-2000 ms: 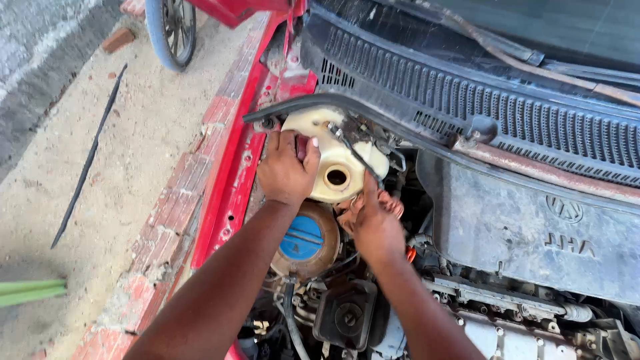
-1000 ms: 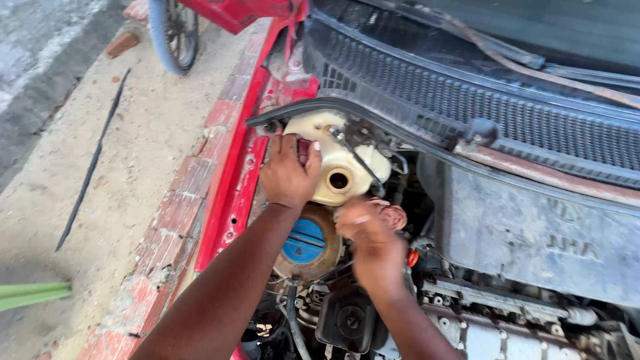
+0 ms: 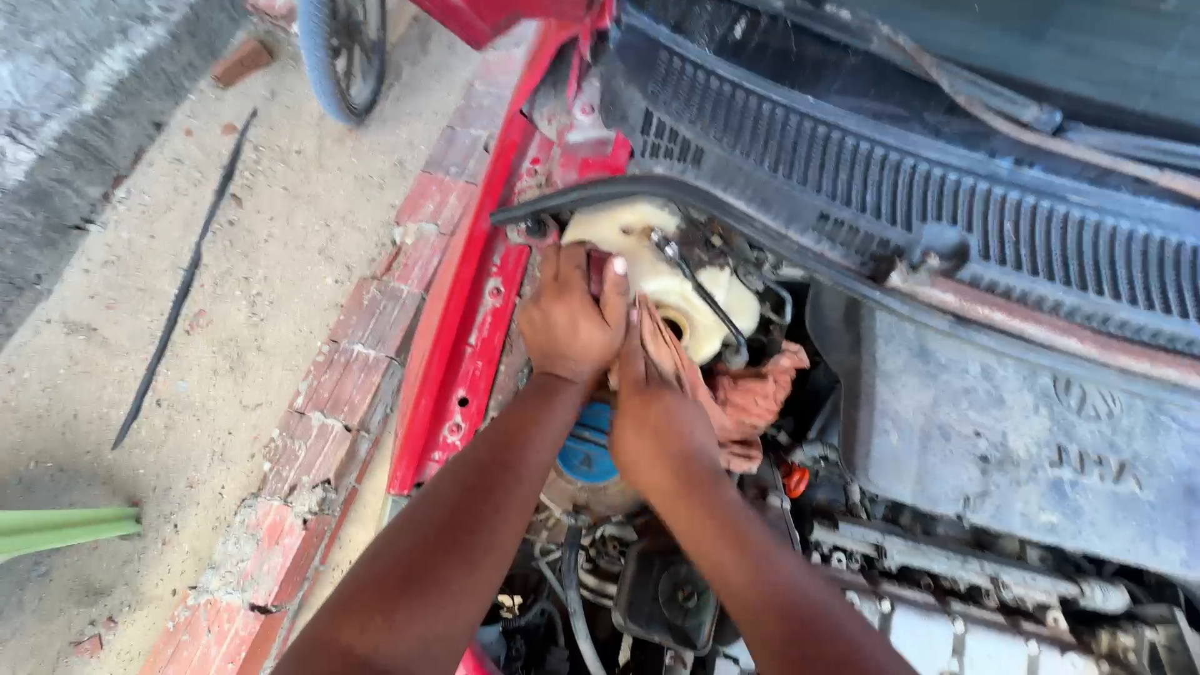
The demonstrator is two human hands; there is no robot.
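Observation:
A cream plastic fluid reservoir (image 3: 736,295) with an uncapped round opening sits in the engine bay, a thin black hose (image 3: 708,295) running across it. At its left side my left hand (image 3: 572,314) grips a small dark red object (image 3: 597,270), mostly covered by the fingers. My right hand (image 3: 661,408) holds an orange-pink cloth (image 3: 750,394) against the reservoir just left of the opening, its fingers touching the left hand. The cloth drapes to the right below the reservoir. A blue cap (image 3: 588,450) on another reservoir shows partly between the forearms.
The red fender edge (image 3: 450,347) runs along the left, beside a low brick wall (image 3: 347,375). A black rubber seal (image 3: 647,187) arches above the reservoir. At right is the engine cover (image 3: 1012,431); a black filter-like housing (image 3: 666,591) is below.
My right hand has moved left and up from the reservoir's lower right, bringing the cloth beside the opening and next to my left hand. The left hand has stayed at the reservoir's left side.

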